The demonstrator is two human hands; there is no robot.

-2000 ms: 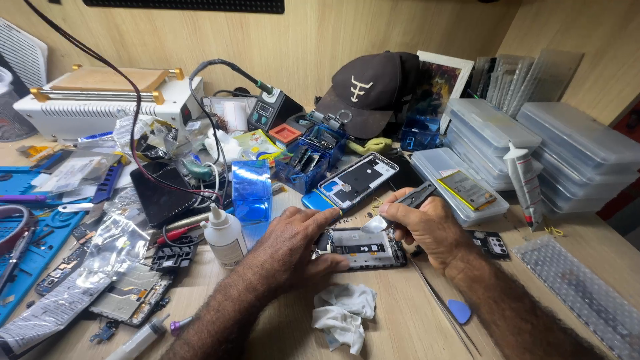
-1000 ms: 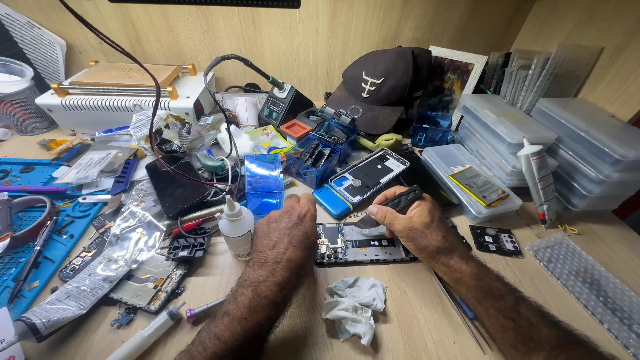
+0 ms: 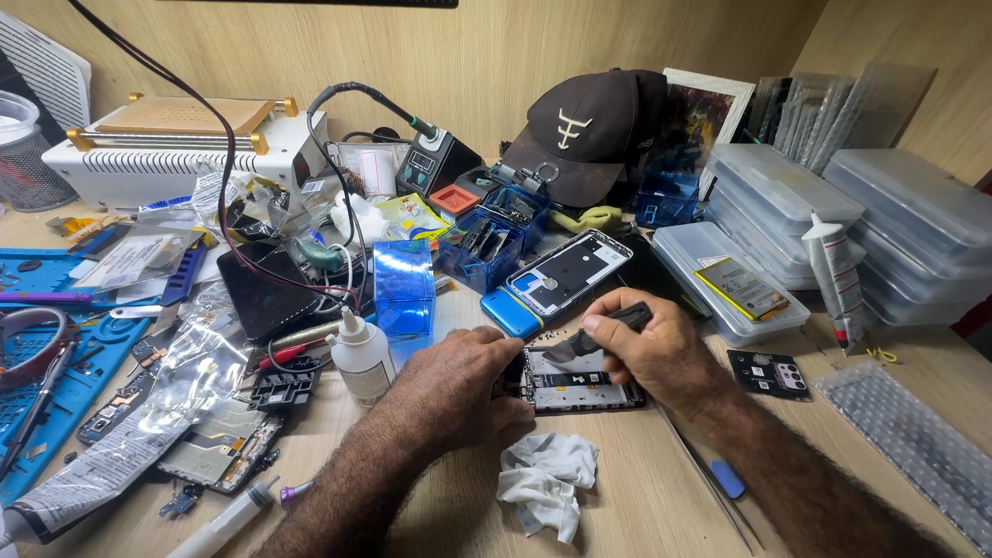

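Observation:
An opened smartphone body [image 3: 573, 391] lies on the wooden bench, its metal inner frame and a dark flex strip showing. My left hand [image 3: 465, 380] holds down its left end, with fingers and thumb at the edge. In my right hand [image 3: 651, 341] is a black-handled tool with a broad flat metal blade [image 3: 570, 349], whose tip is over the upper left part of the frame. Just behind the phone, a phone housing [image 3: 573, 271] leans on a blue phone-like object [image 3: 511, 310]. A crumpled white cloth [image 3: 549, 480] lies in front.
A white dropper bottle [image 3: 363, 360] stands left of my left hand. Tweezers [image 3: 717, 480] and a blue pick [image 3: 727, 478] lie near my right forearm. At right are plastic cases [image 3: 914, 225], a battery [image 3: 742, 288] and a camera cover piece [image 3: 769, 375]; phone parts clutter the left.
My left hand, raised with fingertips together a second ago, is now spread at the phone's left end. The blade in my right hand has come into plain view over the frame's upper left.

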